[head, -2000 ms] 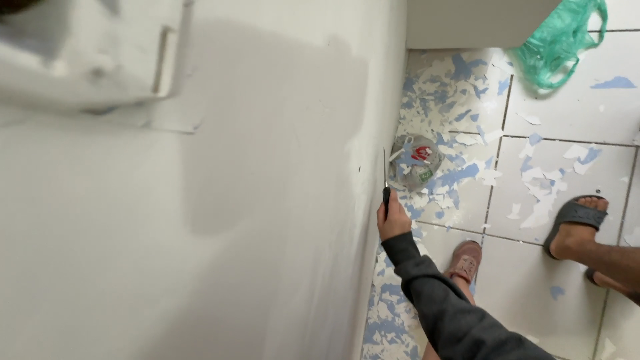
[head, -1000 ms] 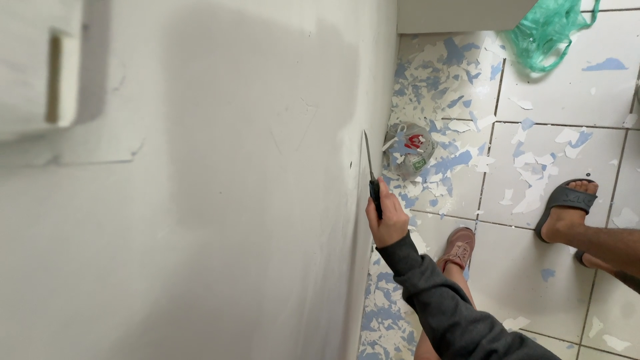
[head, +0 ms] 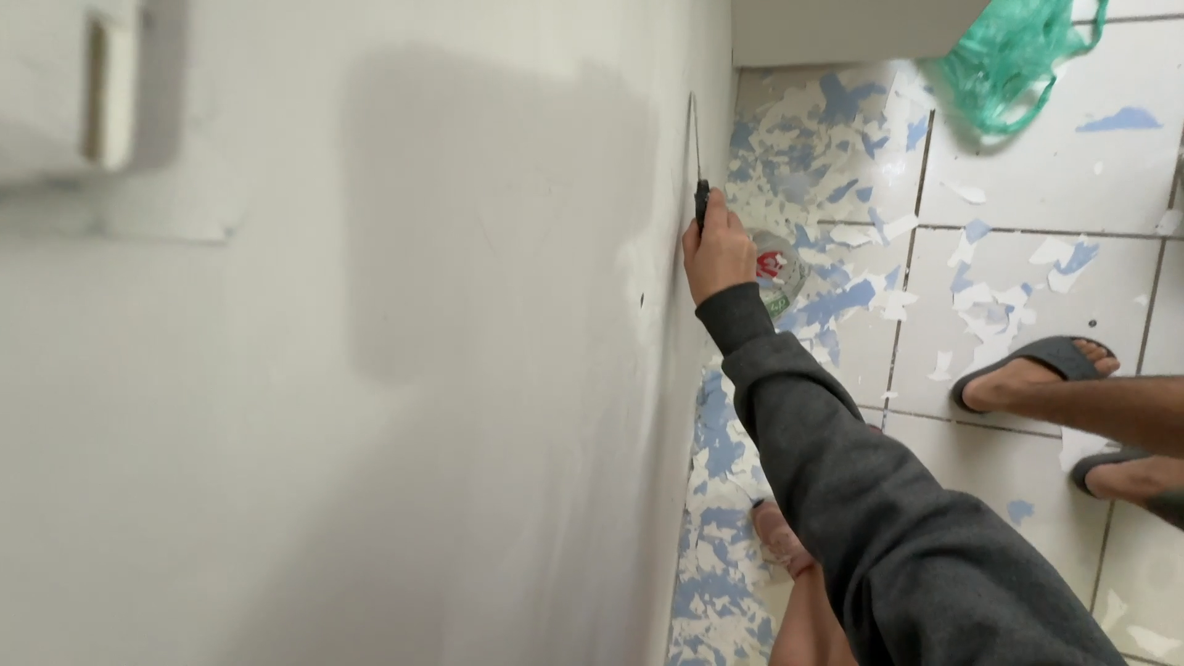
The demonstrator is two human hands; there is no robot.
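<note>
My right hand (head: pixel 720 248), in a dark grey sleeve, grips the black handle of a long, thin-bladed knife or scraper (head: pixel 701 190). Its narrow metal blade points away from me, along the right side of the pale wall (head: pixel 499 277); whether the edge touches the surface I cannot tell. Small marks and a dark spot show on the wall to the left of the hand. Just right of my fingers, a clear round plastic container (head: pixel 784 270) with red and green markings stands on the floor, partly hidden by the hand. My left hand is out of view.
Blue and white paint flakes (head: pixel 837 301) litter the tiled floor (head: pixel 1027 185). A green plastic bag (head: pixel 1004 69) lies at the top right, beside a pale boxy edge (head: pixel 842 32). Another person's sandalled foot (head: pixel 1036 370) is at the right. A pale fixture (head: pixel 51 92) juts out at the upper left.
My right hand has moved forward along the wall with the tool in it, from below the round container to beside it, and now partly covers it.
</note>
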